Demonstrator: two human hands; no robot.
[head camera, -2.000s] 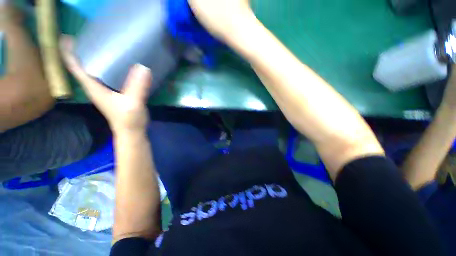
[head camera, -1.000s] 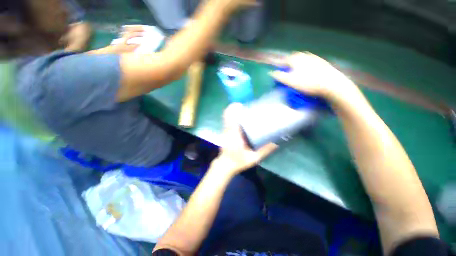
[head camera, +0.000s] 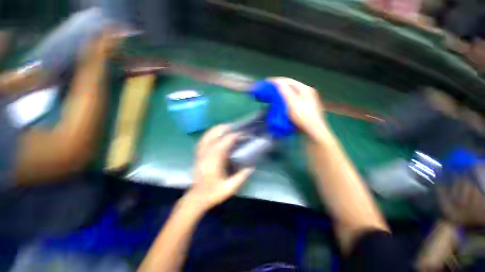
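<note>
A grey speaker unit (head camera: 250, 149), blurred, is held over the green bench in front of me. My left hand (head camera: 215, 167) grips its left side, with the thumb low and the fingers around the side. My right hand (head camera: 300, 103) holds a bunched bright blue cloth (head camera: 277, 109) against the unit's upper right part. The unit's panels are too blurred to tell.
A light-blue bottle (head camera: 189, 112) and a mallet's pale wooden handle (head camera: 130, 122) are left on the green bench (head camera: 165, 159). A neighbour's arm (head camera: 82, 122) is at far left. A white bottle (head camera: 396, 178) and another person's hand with a blue cloth (head camera: 462, 196) are at right.
The view has swung, so the bench now spreads further right. The unit is tilted differently and shows less grey side. My right hand still holds the cloth at it.
</note>
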